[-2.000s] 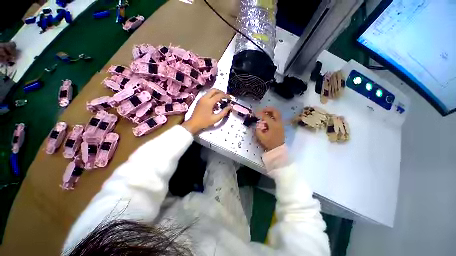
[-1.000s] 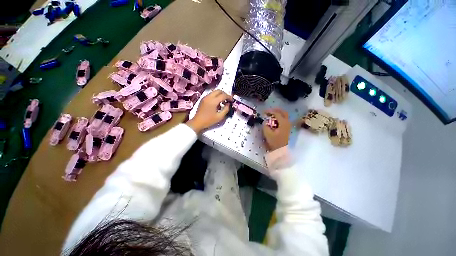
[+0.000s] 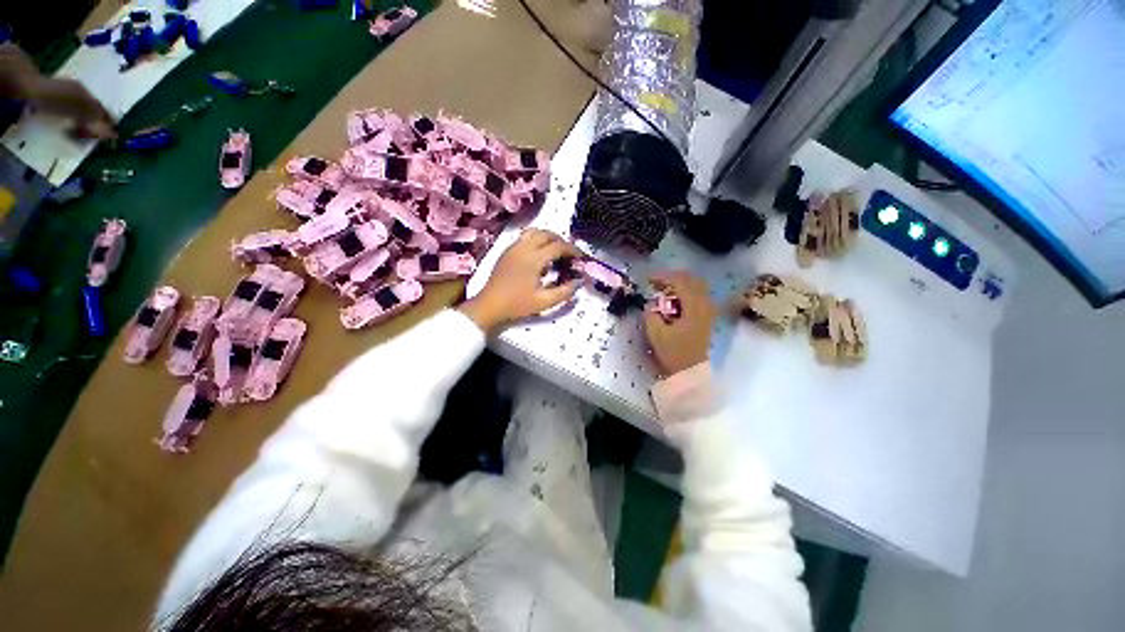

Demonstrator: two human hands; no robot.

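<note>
A pink car-shaped piece (image 3: 602, 277) lies in the dark fixture (image 3: 627, 300) on the white perforated work plate (image 3: 561, 336). My left hand (image 3: 533, 282) is at the fixture's left end, fingers bent around its edge; whether they grip anything is hidden. My right hand (image 3: 681, 324) is just right of the fixture, its fingers closed on another small pink piece (image 3: 666, 306), mostly covered by the fingers. The black round extraction nozzle (image 3: 627, 204) stands just beyond the fixture.
A heap of pink pieces (image 3: 407, 198) and a smaller group (image 3: 241, 333) lie on brown paper (image 3: 93, 494) at left. Tan pieces (image 3: 802, 309), a control box (image 3: 919, 237) and a monitor (image 3: 1012, 111) are at right. A silver hose (image 3: 651, 74) and metal column (image 3: 802, 93) stand behind. Another person's hand (image 3: 62, 101) is upper left.
Another person's hand has come into view at the upper left. The view has shifted slightly. My hands stay at the fixture, the left one slightly closer over its end.
</note>
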